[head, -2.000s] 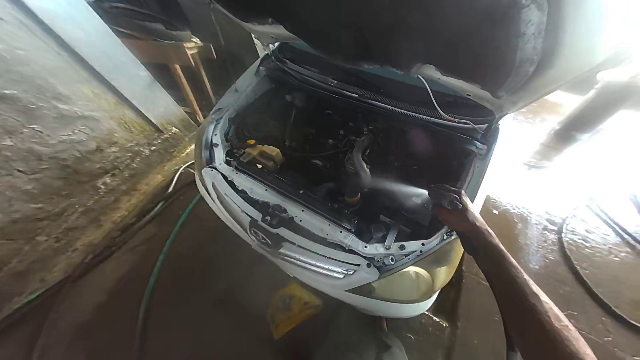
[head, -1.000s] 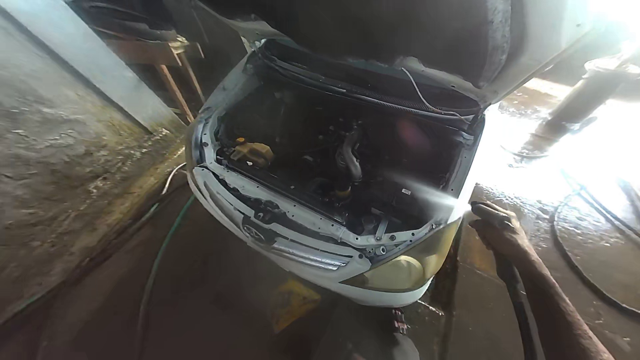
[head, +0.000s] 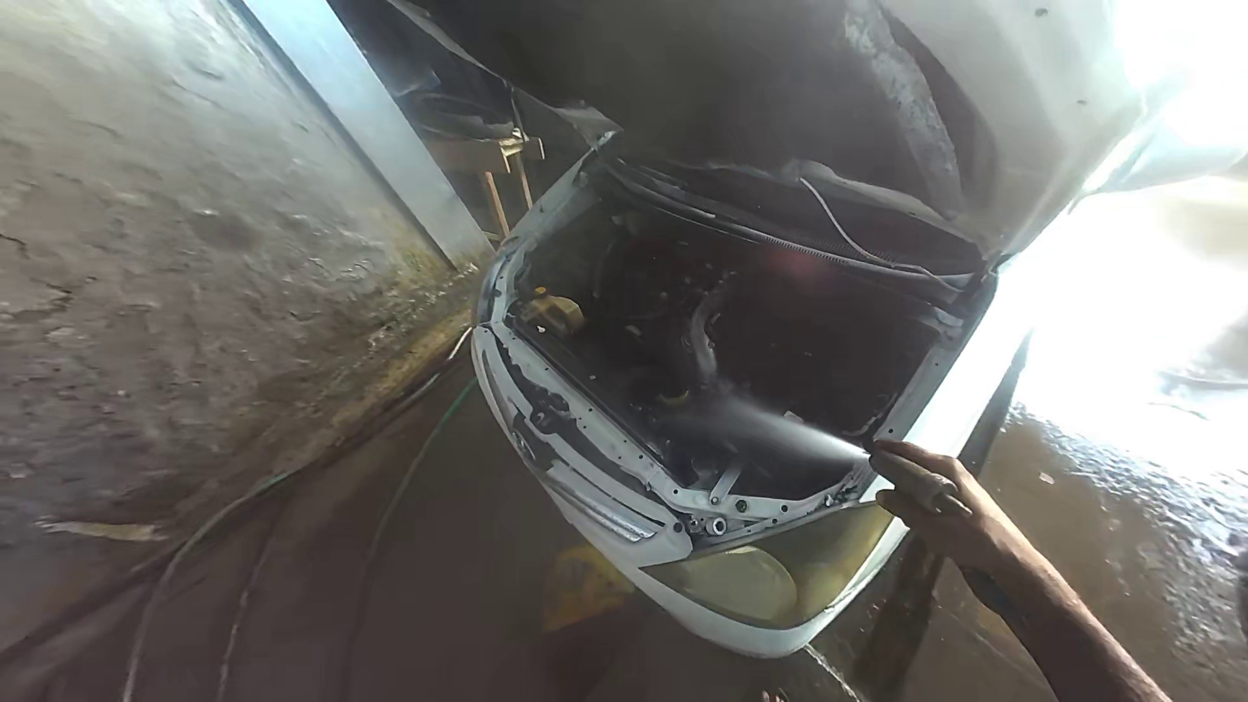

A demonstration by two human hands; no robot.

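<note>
My right hand point(head: 941, 502) comes in from the lower right, its fingers closed around the end of a dark hose or spray nozzle, mostly hidden by the hand. From its tip a white water jet point(head: 799, 434) fans leftward into the open engine bay point(head: 780, 331) of a white car. The hand is just above the yellowed headlamp point(head: 780, 580) and beside the fender. Inside the bay are a grey curved pipe point(head: 700, 336) and a yellowish plastic reservoir point(head: 554, 312). The raised hood point(head: 760, 88) hangs over the bay. My left hand is out of view.
A rough, stained wall point(head: 195, 224) runs along the left, with a pale post point(head: 366, 127) and a wooden stand point(head: 497, 180) behind. A green hose point(head: 414, 468) lies on the wet floor. A yellow object point(head: 585, 585) is below the bumper. Glare covers the right side.
My right hand has moved from beyond the fender to the bay's front corner, and the spray now points at the front part of the bay. The view has shifted.
</note>
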